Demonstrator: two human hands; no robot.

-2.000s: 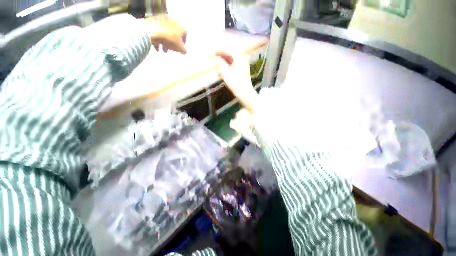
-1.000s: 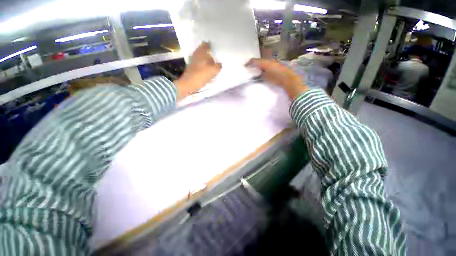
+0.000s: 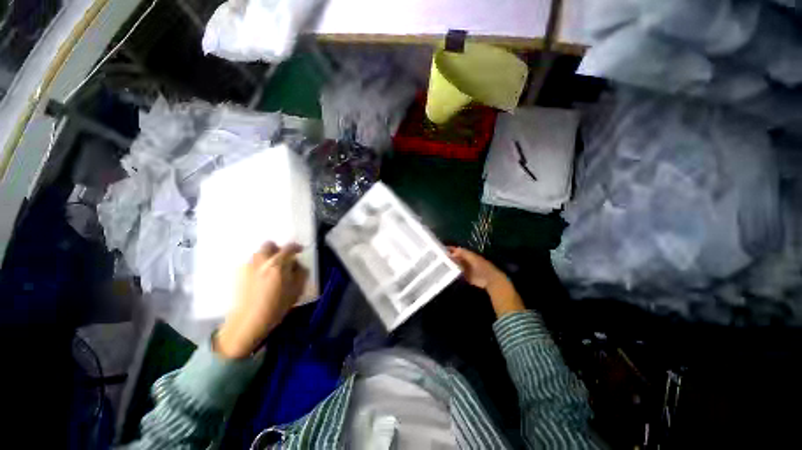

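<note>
My left hand [image 3: 271, 286] holds a plain white sheet or card [image 3: 255, 220] near its lower right part, with the fingers over its face. My right hand [image 3: 475, 267] grips the right corner of a white compartment tray [image 3: 396, 255]. The tray is tilted, with recessed slots facing me, and is held above my lap. The card and the tray are apart, side by side. The card is slightly blurred.
Wrapped white pieces [image 3: 163, 158] lie at left, large pale mounds [image 3: 677, 193] at right. Shiny dark bagged parts [image 3: 346, 180] lie behind the tray. A red bin [image 3: 440, 141], a curled yellow sheet [image 3: 482, 77], a black clip [image 3: 455, 40] and a white pad [image 3: 530, 167] with dark marks are further back.
My hands have come down from the raised white shelf to above my lap and moved apart. They now hold the card and the slotted tray separately. The view has tilted down.
</note>
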